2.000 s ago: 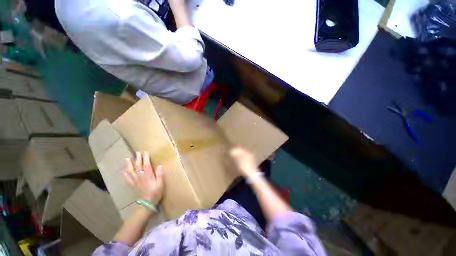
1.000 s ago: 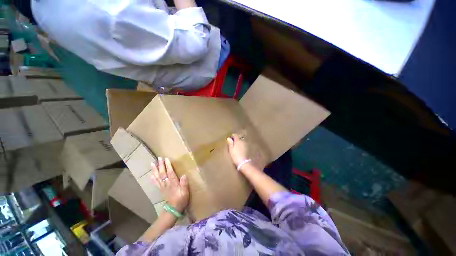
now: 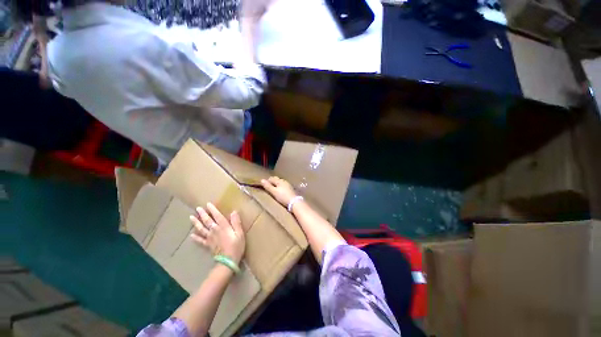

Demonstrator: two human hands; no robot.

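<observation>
A brown corrugated carton (image 3: 188, 171) lies tilted over my lap, with side flaps spread out at left and right. Tan tape crosses its middle seam, and a dark gap shows at the seam by my right hand. My left hand (image 3: 221, 235) lies flat on the carton's left panel, fingers apart, with a green bangle at the wrist. My right hand (image 3: 280, 192) has its fingers bent around the edge of the right panel at the taped seam; its fingertips are partly hidden there.
A person in a light shirt (image 3: 145, 72) sits ahead at left. The white bench (image 3: 296, 39) holds a black housing (image 3: 349, 16). Blue-handled pliers (image 3: 451, 54) and black pieces (image 3: 445, 13) lie on the dark mat (image 3: 408, 46). A red stool (image 3: 412, 263) and cartons (image 3: 530, 276) are at right.
The view has swung, bringing the mat, pliers and right-hand cartons into sight. A gap has opened at the carton's seam and the right panel now sits at a different angle under my right hand.
</observation>
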